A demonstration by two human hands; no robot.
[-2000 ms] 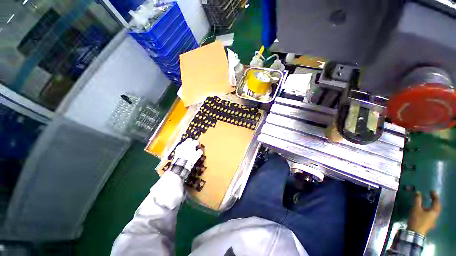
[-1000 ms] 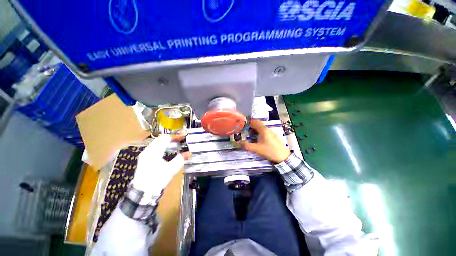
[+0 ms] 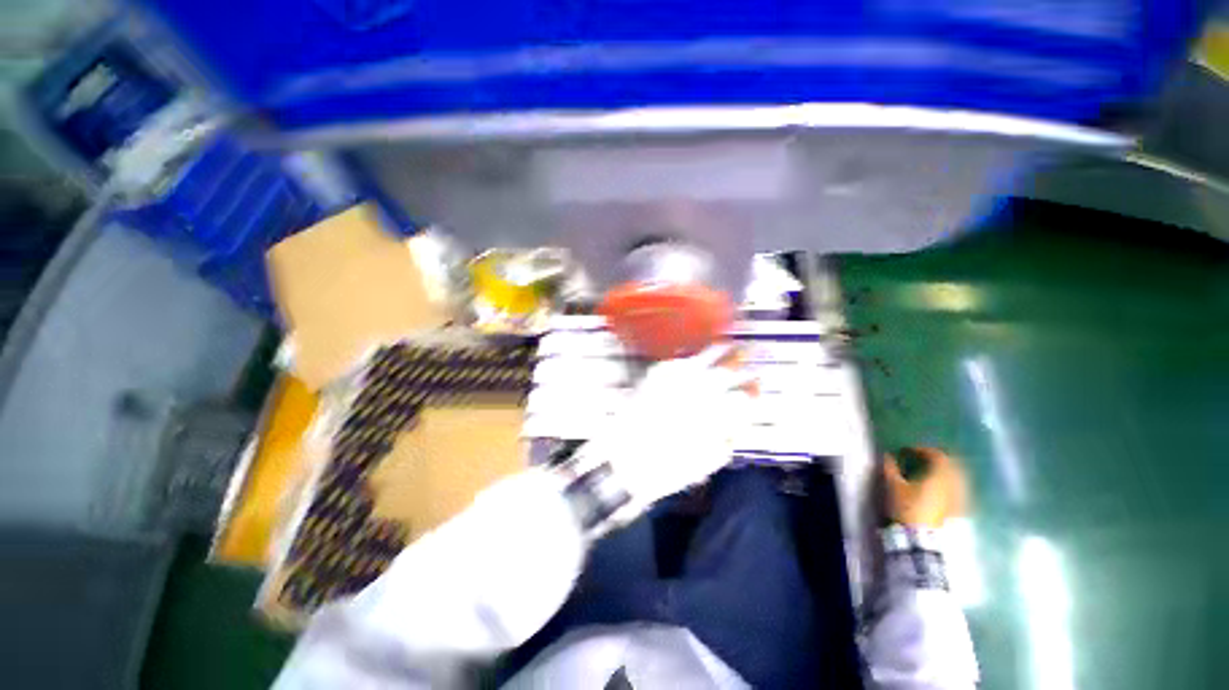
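Note:
The picture is blurred. My left hand (image 3: 674, 418), in a white glove, reaches over the silver slotted worktable (image 3: 573, 404), its fingertips just below the red stop button (image 3: 667, 318). Whether it holds a part is too blurred to tell. My right hand (image 3: 926, 488), bare, is over the green surface right of the worktable, its fingers curled around a dark spot; I cannot tell if that is a part or a gap. Small dark parts (image 3: 353, 452) stand in rows along the back and left of the tan tray sheet (image 3: 452, 465). The printing fixture is not visible.
The blue machine panel (image 3: 674, 61) overhangs the worktable. A yellow can (image 3: 510, 286) stands behind the tray, with a tan cardboard flap (image 3: 353, 290) to its left. Blue crates (image 3: 236, 216) are at upper left. An orange-yellow box (image 3: 274, 465) lies at the tray's left. The green surface (image 3: 1078, 418) extends right.
The view turned right toward the machine after the first frame. My left hand has since moved right from the tray side to beneath the red button. My right hand has left the button area and moved right.

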